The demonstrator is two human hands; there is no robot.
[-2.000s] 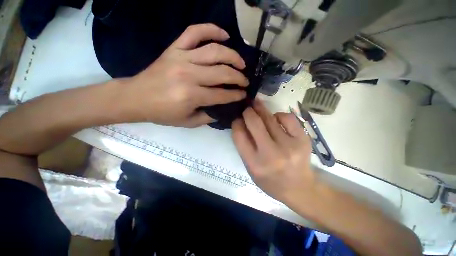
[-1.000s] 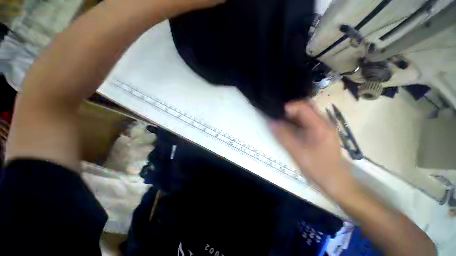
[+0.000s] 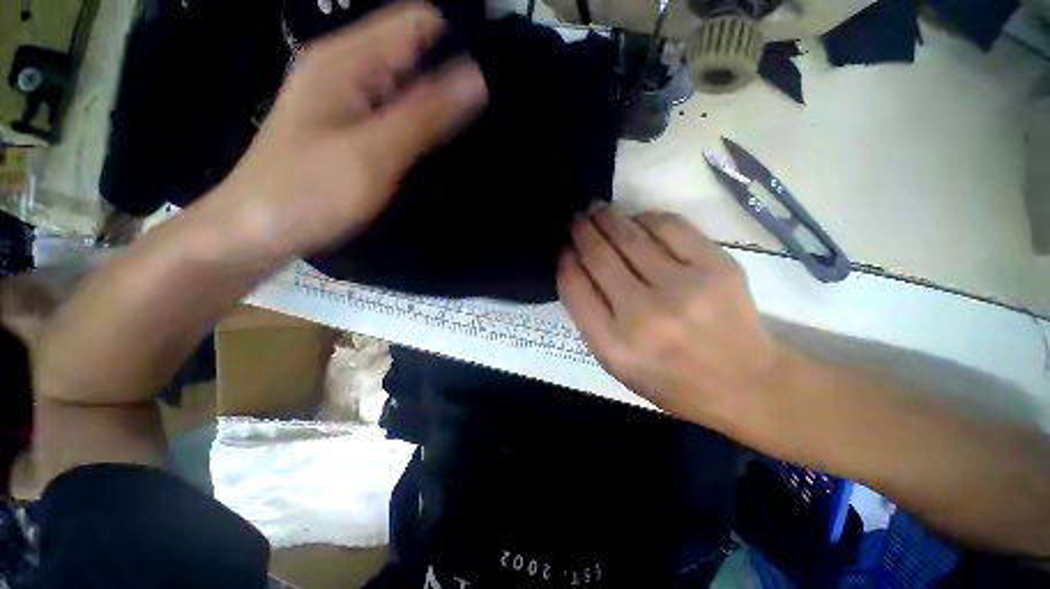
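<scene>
A black garment piece lies on the white machine table, its right edge beside the presser foot. My left hand is blurred, raised over the left part of the cloth with fingers curled; whether it holds any cloth cannot be told. My right hand has its fingertips on the cloth's lower right corner, holding it at the edge. Grey thread snips lie on the table right of my right hand. The ridged tension knob is above them.
Black fabric scraps lie behind the snips. A printed ruler runs along the table's front edge. Below left stands an open carton with white wrapping. A blue basket is at the lower right. More dark cloth lies at the upper left.
The view has shifted. The cloth lies more spread out along the table's front. My left hand has come back into view over it, and my right hand is at its lower right corner.
</scene>
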